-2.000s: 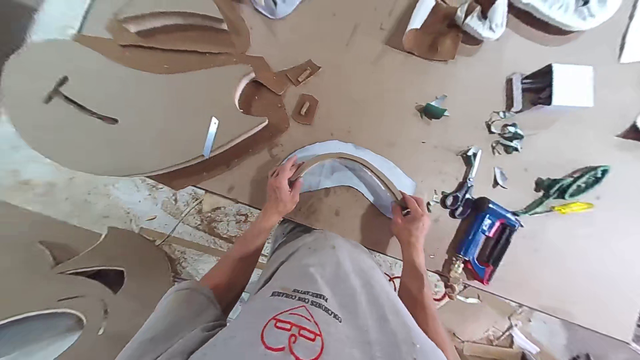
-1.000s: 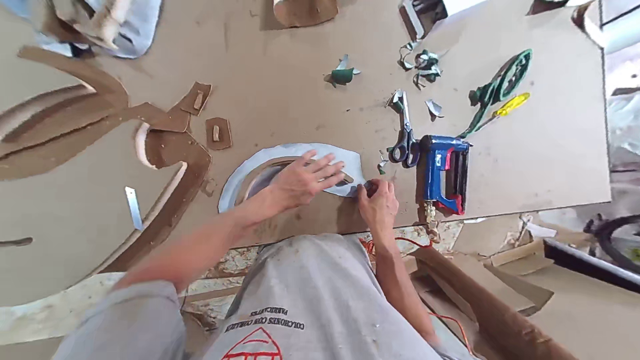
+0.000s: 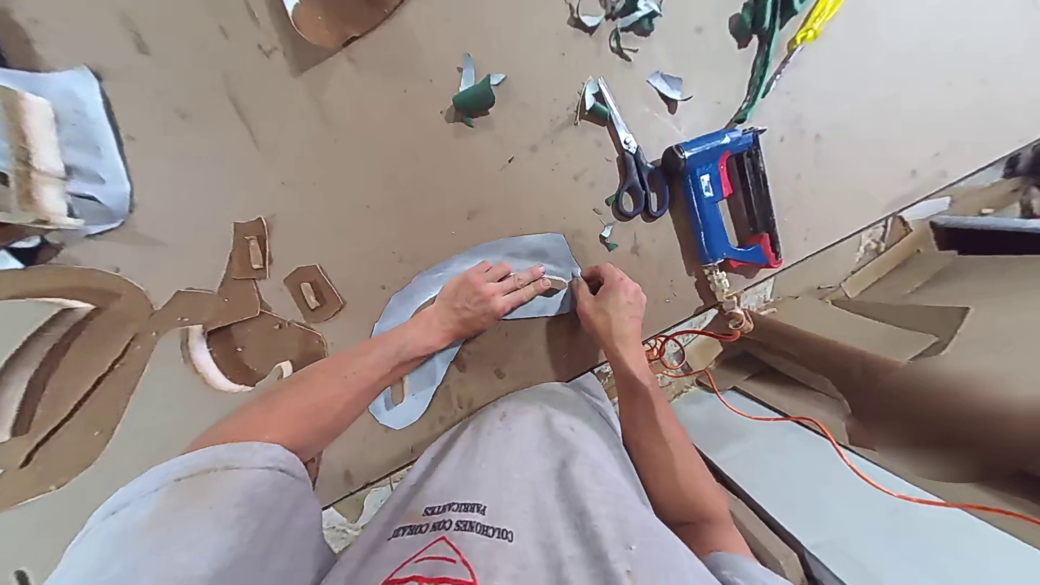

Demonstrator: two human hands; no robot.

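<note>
A crescent of light grey fabric [image 3: 487, 256] lies on the brown-topped table, with a curved brown strip [image 3: 398, 392] on top of it. My left hand [image 3: 479, 299] presses flat over the strip, fingers pointing to its right end. At the fabric's right tip, the thumb and fingers of my right hand [image 3: 609, 305] pinch the edge. A blue and red pneumatic staple gun [image 3: 719, 195] rests right of my right hand. Between the staple gun and the fabric lie dark-handled scissors [image 3: 634, 175], blades pointing away from me.
Green and grey fabric scraps [image 3: 475, 96] lie beyond the fabric. A yellow-handled tool [image 3: 816, 23] is at the upper right. Cut brown board pieces [image 3: 236, 341] with pale padding spread over the left. An orange air hose [image 3: 800, 419] runs off right, over cardboard [image 3: 918, 309] beside the table edge.
My left hand has gone from holding the strip's left end to pressing on it near its right end. My right hand has come to pinch the fabric's right tip. The view has shifted right and closer.
</note>
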